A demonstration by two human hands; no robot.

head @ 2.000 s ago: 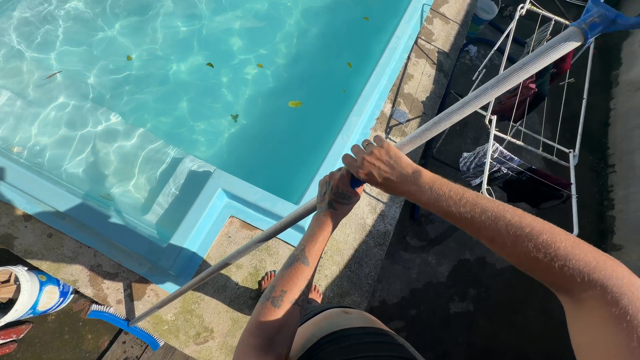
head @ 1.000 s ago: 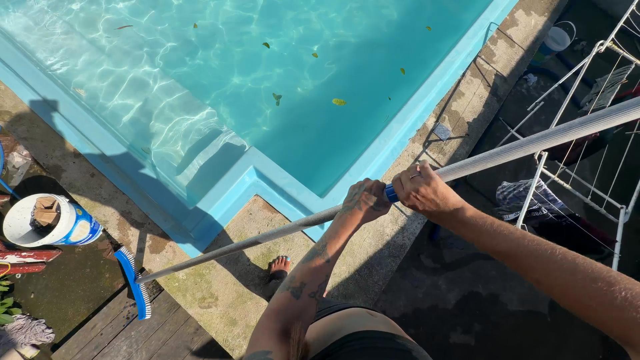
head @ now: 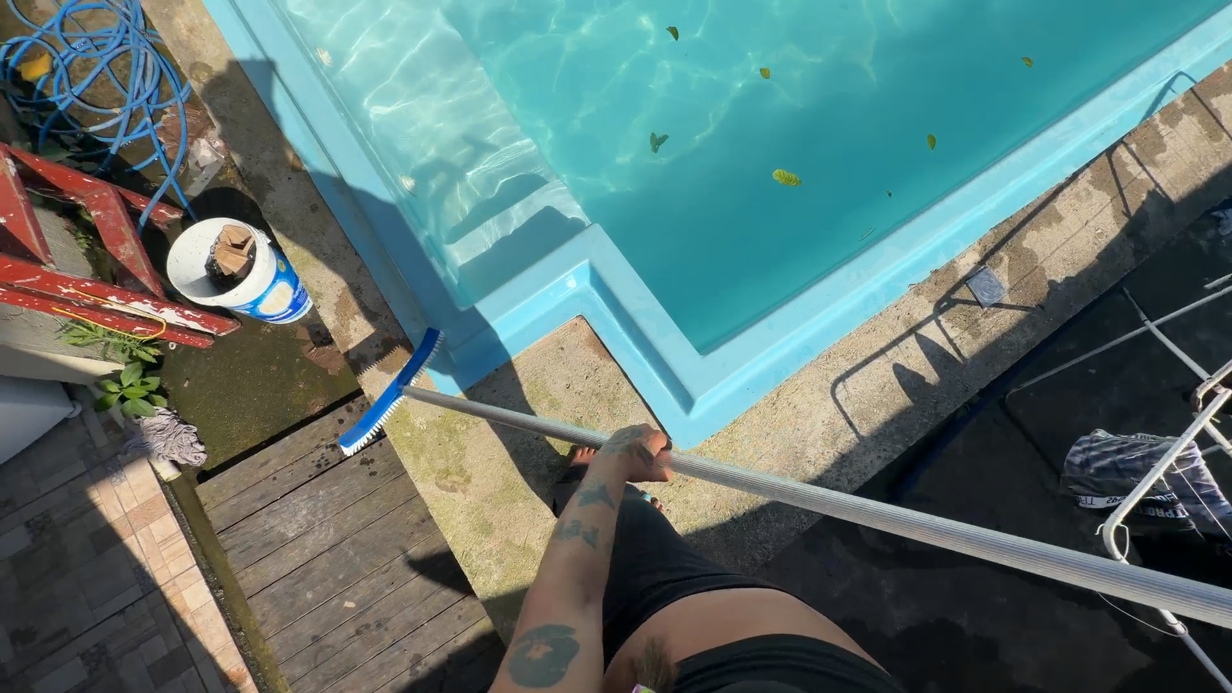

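My left hand [head: 639,453] is closed around a ribbed metal telescopic pole [head: 866,510], near the inner corner of the pool deck. The pole runs from the right edge of the head view down-left to a blue pool brush [head: 392,393] with white bristles. The brush lies over the concrete edge and the wooden planks, beside the light blue pool rim [head: 462,351]. Leaves, among them a yellow-green leaf [head: 786,178], are in the pool water. My right hand is out of view.
At left stand a white and blue bucket [head: 192,274] with brown pieces inside, a red-painted wooden frame [head: 115,231] and a coiled blue hose [head: 144,87]. Wooden planks [head: 327,539] lie below. A white metal drying rack [head: 1155,481] with cloth stands at right.
My right hand was on the pole beside my left and has left the view. The brush end has moved up toward the pool rim. The view has shifted left.
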